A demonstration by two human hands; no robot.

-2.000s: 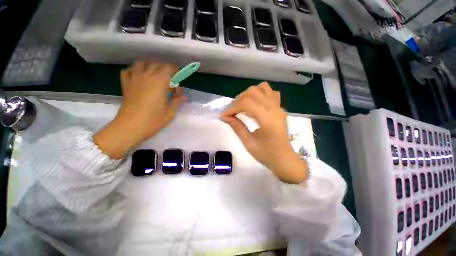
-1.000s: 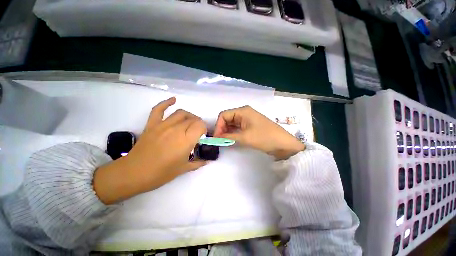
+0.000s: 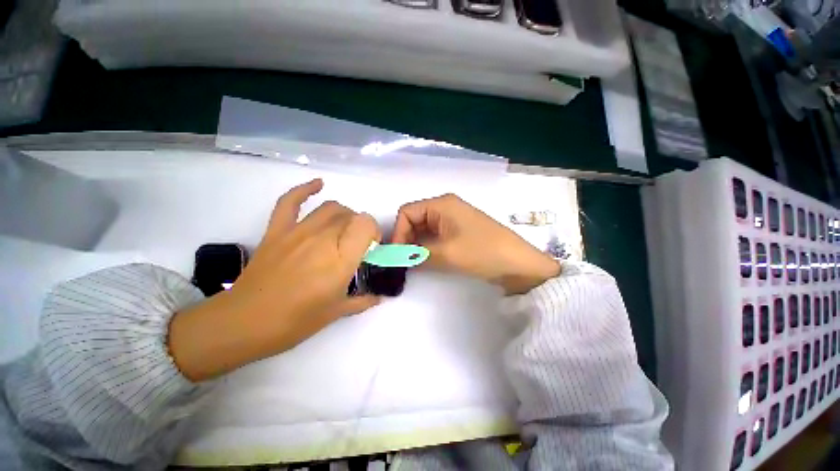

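Observation:
My left hand (image 3: 309, 262) holds the mint-green tool (image 3: 401, 256) between its fingers, with the holed rounded end pointing right. Its fingers also rest around a black glossy watch body (image 3: 385, 279) on the white mat (image 3: 387, 368). The tool lies over the top edge of that watch body and its tip is hidden. My right hand (image 3: 451, 235) is at the upper right side of the same watch body, fingers curled with the fingertips close together; whether they pinch something cannot be told. Another watch body (image 3: 219, 267) lies left of my left hand. My left hand may hide more.
A clear film strip (image 3: 322, 133) lies at the mat's far edge. A white foam tray (image 3: 322, 41) with watch bodies stands beyond it. A dense foam tray (image 3: 689, 276) with many dark units stands at right. Small loose parts (image 3: 532, 218) lie at the mat's upper right.
Both hands have come down from the mat's far side to the row of watch bodies. Over the last second they barely moved; the tool's handle has turned its flat face more into view.

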